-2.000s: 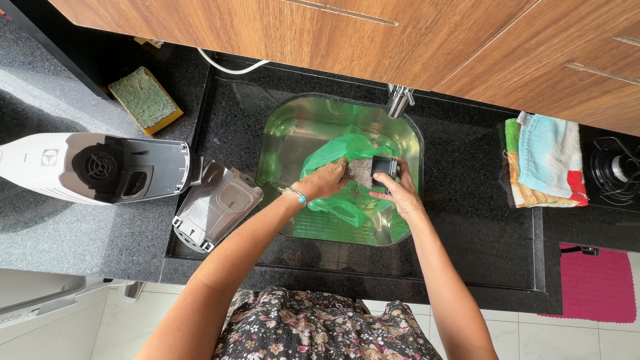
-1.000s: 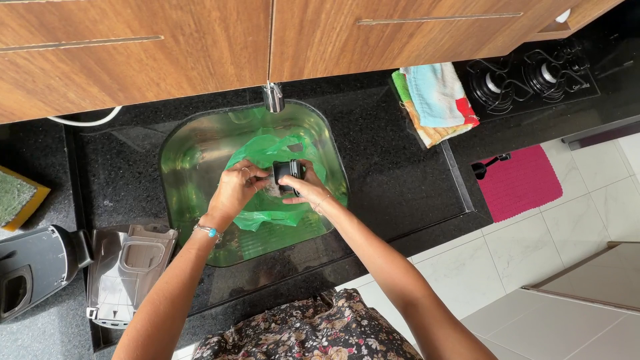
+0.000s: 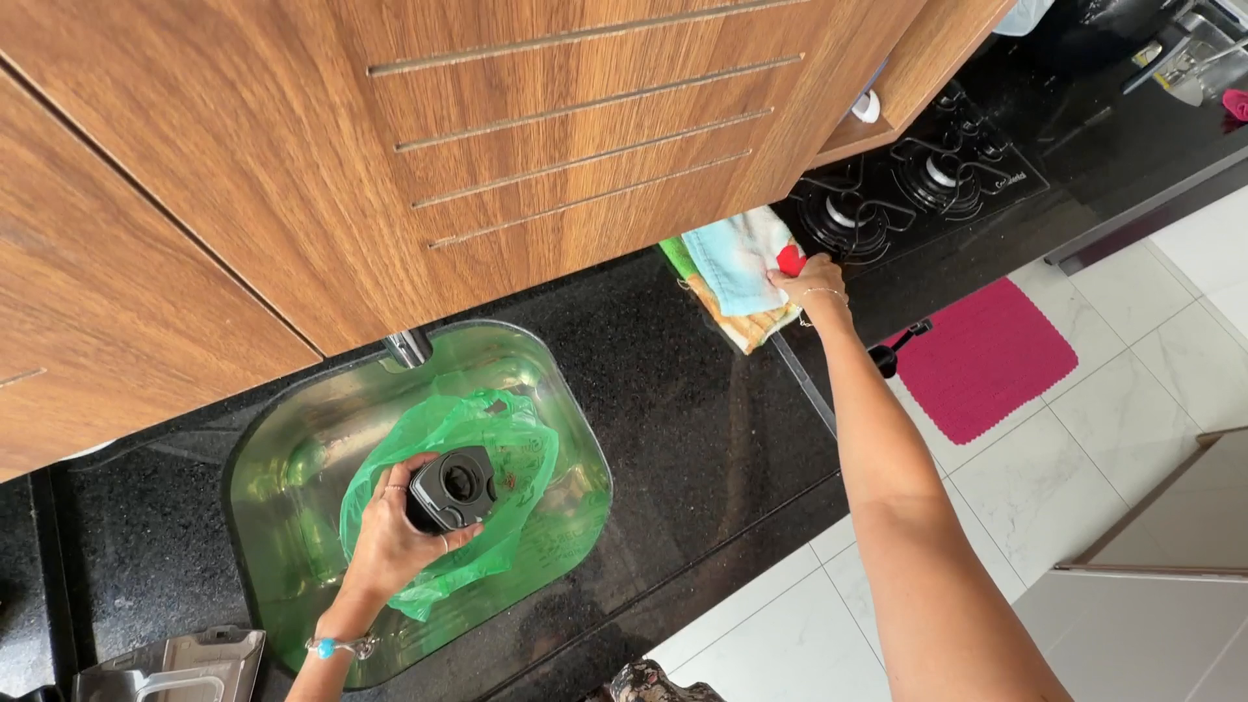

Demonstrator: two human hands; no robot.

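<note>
My left hand [image 3: 395, 531] grips a dark grey plastic vacuum-cleaner part [image 3: 456, 487] with a round opening on top, its thumb on the near side. The part is held over a green plastic bag [image 3: 526, 468] that lies spread in the stainless steel sink [image 3: 575, 565]. My right hand [image 3: 814, 283] is far to the right, its fingers on the edge of the folded cloths [image 3: 736, 263], a light blue one on top. Whether the fingers have closed on the cloth is hard to tell. At the lower left sits a clear plastic container [image 3: 200, 663], partly out of frame.
A chrome faucet [image 3: 409, 347] stands at the sink's back rim, under wooden cabinets [image 3: 585, 127]. A gas cooktop [image 3: 926, 180] lies just beyond the cloths. Black granite countertop [image 3: 682, 439] runs between sink and cloths. A pink mat [image 3: 985, 361] is on the tiled floor.
My right hand has left the dark part and moved right to the folded cloths. My left hand now holds the part alone over the bag. The view has swung to the right.
</note>
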